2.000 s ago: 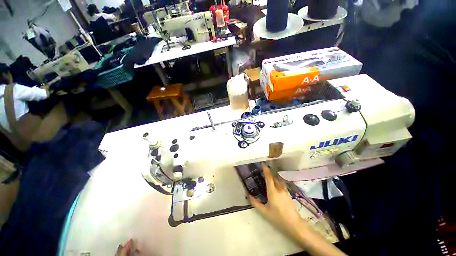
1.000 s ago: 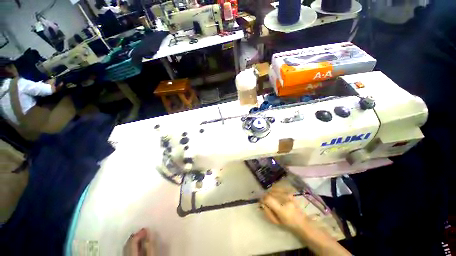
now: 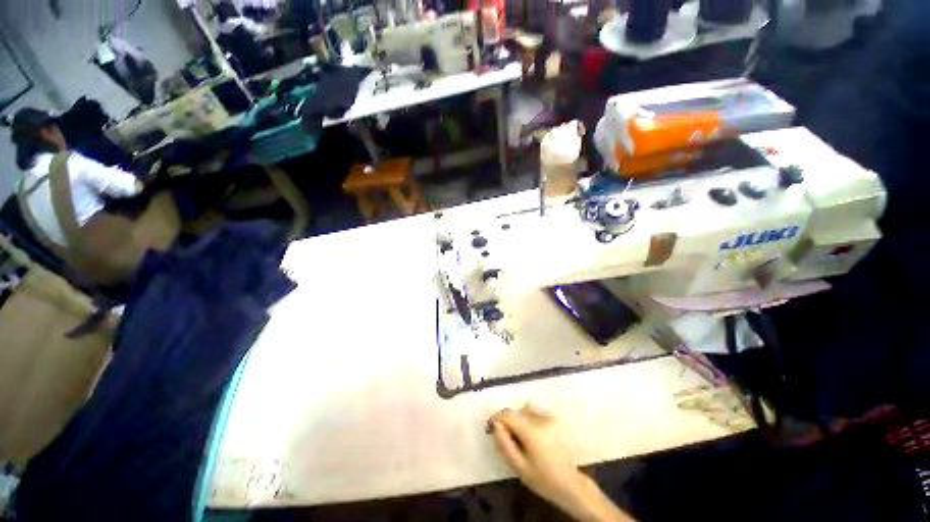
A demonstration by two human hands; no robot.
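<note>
A white JUKI sewing machine (image 3: pixel 704 240) stands on the white table (image 3: pixel 347 408). Its needle area (image 3: pixel 484 331) has no cloth on it. A dark mobile phone (image 3: pixel 597 311) lies under the machine arm. My right hand (image 3: pixel 530 444) rests near the table's front edge, in front of the machine bed, with its fingers curled. Whether it holds something small cannot be told. My left hand is out of the picture. A dark navy garment pile (image 3: pixel 168 352) hangs at the table's left side.
An orange and white box (image 3: pixel 673 133) and a thread cone (image 3: pixel 560 158) stand behind the machine head. Pinkish snips (image 3: pixel 704 367) lie right of the bed. A person (image 3: pixel 87 194) sits at the upper left. A wooden stool (image 3: pixel 385 184) stands behind the table.
My right hand has left the phone and moved toward the table's front edge. My left hand has gone out of view. The view has turned left, showing more of the navy pile.
</note>
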